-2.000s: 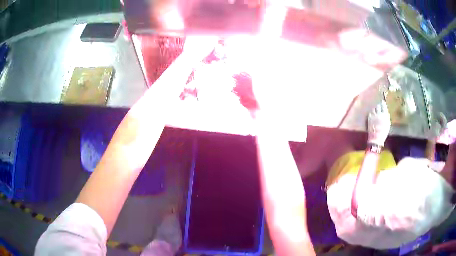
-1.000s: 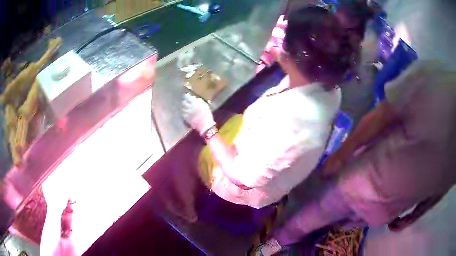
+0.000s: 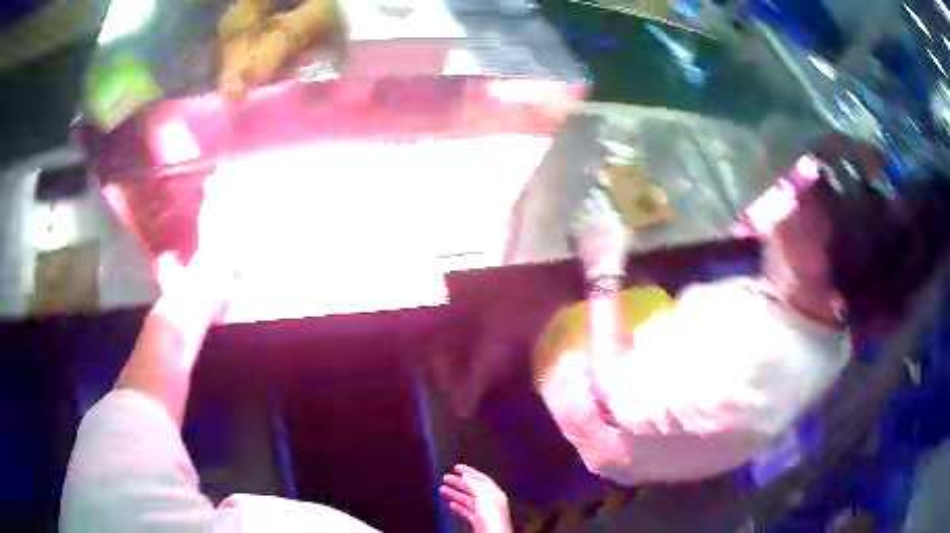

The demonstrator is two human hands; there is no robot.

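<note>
The bench top (image 3: pixel 354 229) in front of me is washed out to glaring white with a pink tint, so any parts on it cannot be made out. My left hand (image 3: pixel 198 286) is at the bench's front left edge, overexposed; its fingers and anything in them cannot be told. My right hand (image 3: pixel 477 498) is low at the bottom centre, below the bench edge, partly cut off by the picture's rim. Its fingers are slightly apart and nothing shows in it.
A person in a white top (image 3: pixel 719 375) sits close on the right, a gloved hand (image 3: pixel 601 234) beside a cardboard pad (image 3: pixel 638 196). Another brown pad (image 3: pixel 66 279) lies far left. Yellowish objects (image 3: pixel 276 42) are behind the bench. Blue-edged crate shapes (image 3: pixel 349 427) are dark below.
The view swung right to the neighbour and partly back. Both my hands were over the bench at first; now my left is at its edge and my right has dropped below. The standing person is gone from view.
</note>
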